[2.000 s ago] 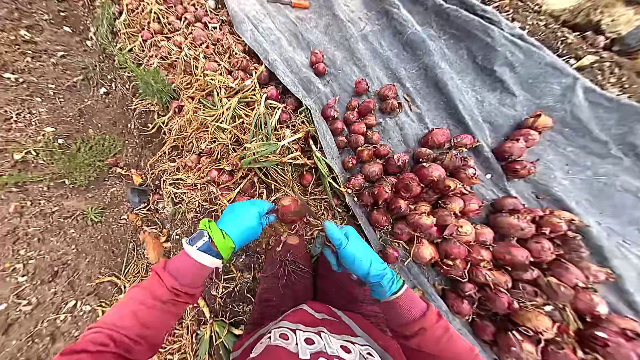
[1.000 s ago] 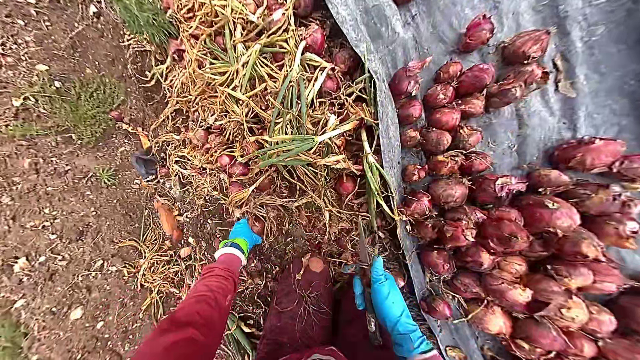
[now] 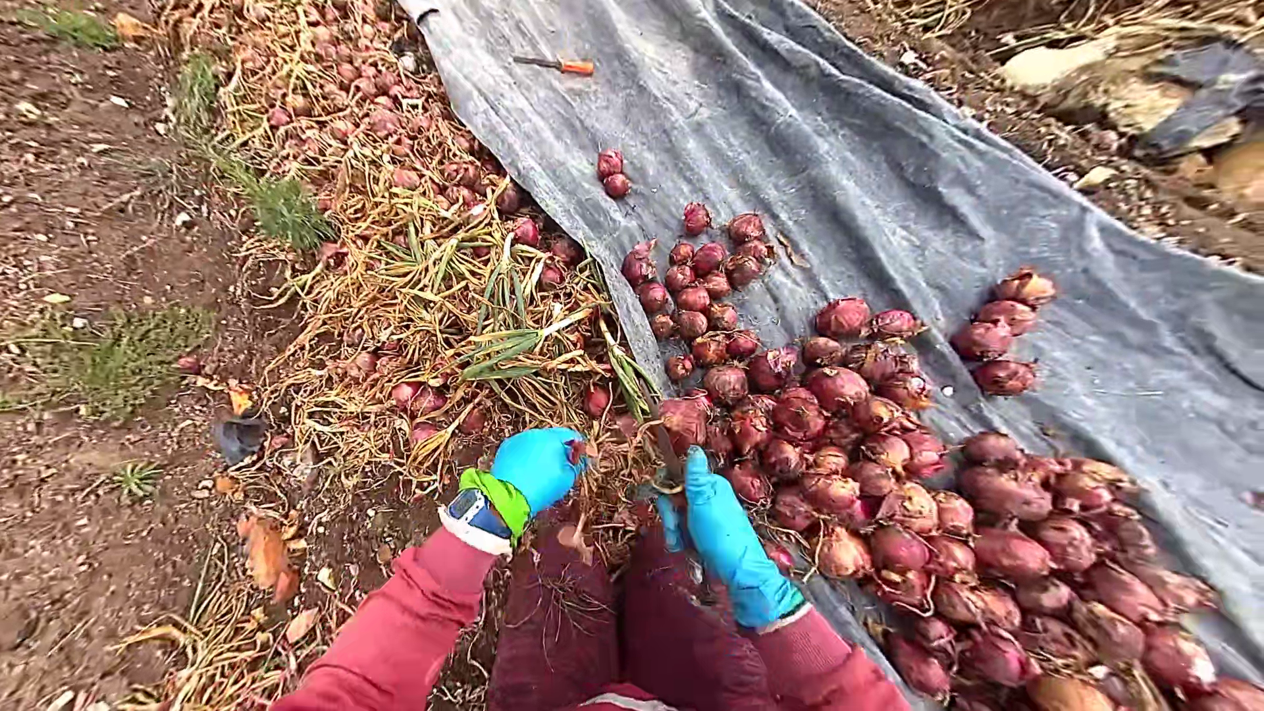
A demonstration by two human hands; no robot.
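My left hand (image 3: 540, 468), in a blue glove, is closed around a small red onion (image 3: 576, 452), mostly hidden by the fingers. In my right hand (image 3: 726, 533), also gloved in blue, is a knife (image 3: 668, 453) with its blade pointing up and away from me. Dry roots and skins hang below the left hand, over my knee. Just beyond the knife lies the near edge of a heap of red onions (image 3: 836, 389) on a grey fabric sheet (image 3: 869, 188). Left of the sheet, onions with dried tops (image 3: 425, 326) lie in a long row.
Another knife with an orange handle (image 3: 577, 67) lies on the far part of the sheet. Larger red onions (image 3: 1007, 553) are piled at the right. Bare soil with weeds (image 3: 128, 355) runs along the left, and stones (image 3: 1057, 64) lie beyond the sheet.
My left hand has come up from the ground at the left, toward the knife, with a small onion in it. The view has swung and takes in more of the sheet.
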